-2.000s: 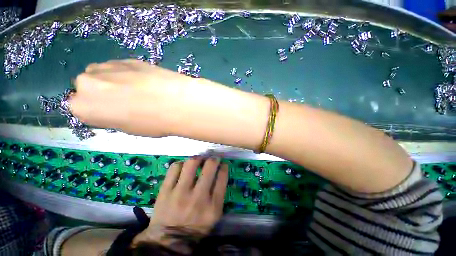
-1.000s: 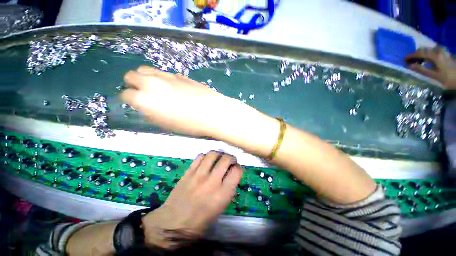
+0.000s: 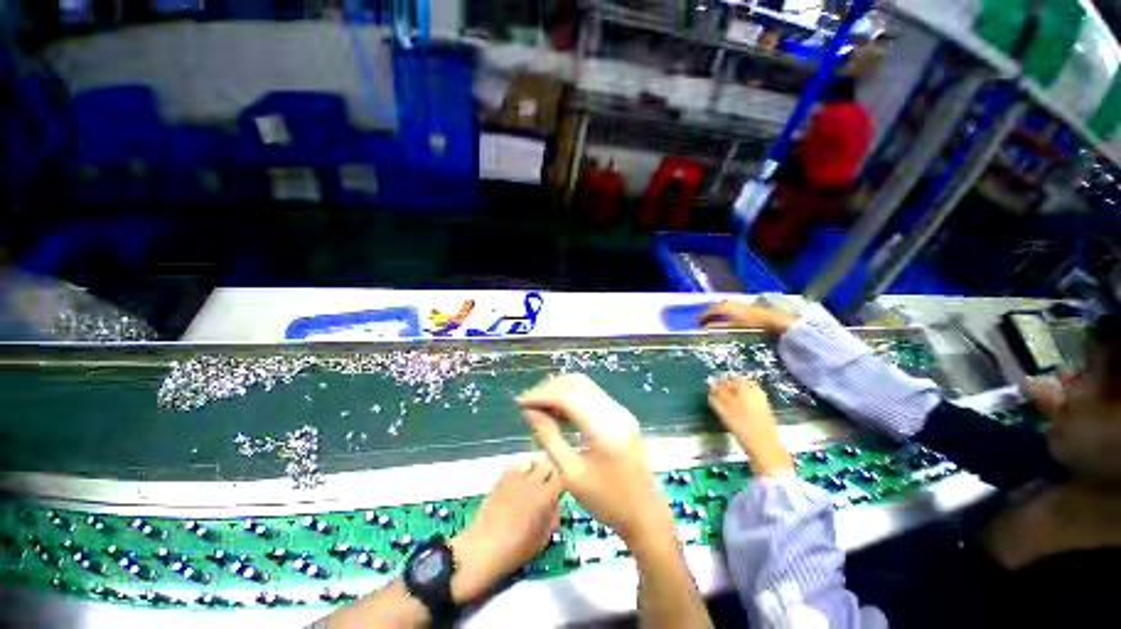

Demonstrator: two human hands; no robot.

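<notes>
Small silver metal parts (image 3: pixel 424 367) lie in heaps and loose clusters on the dark green trough (image 3: pixel 111 424). A long strip of green circuit boards (image 3: pixel 277 553) with dark cylinders runs nearest me. My left hand (image 3: pixel 510 522), with a black watch at the wrist, is over the boards and the pale rail, fingers curled and pointing up. My right hand (image 3: pixel 596 449) is raised just right of it, above the trough and rail, with thumb and fingertips bent close together. I cannot tell whether either hand holds a small part.
A white shelf (image 3: pixel 602 312) holds a blue tray (image 3: pixel 354 323), a blue lanyard (image 3: pixel 510 316), a yellow and red charm (image 3: pixel 450 317) and a second blue tray (image 3: pixel 686 317). Another person's hands and striped sleeves (image 3: pixel 848 369) reach in from the right. A person in red (image 3: pixel 831 145) is behind.
The view has tilted up and shows more of the room. My right hand has drawn back from the left part of the trough and is now beside my left hand, which remains over the boards.
</notes>
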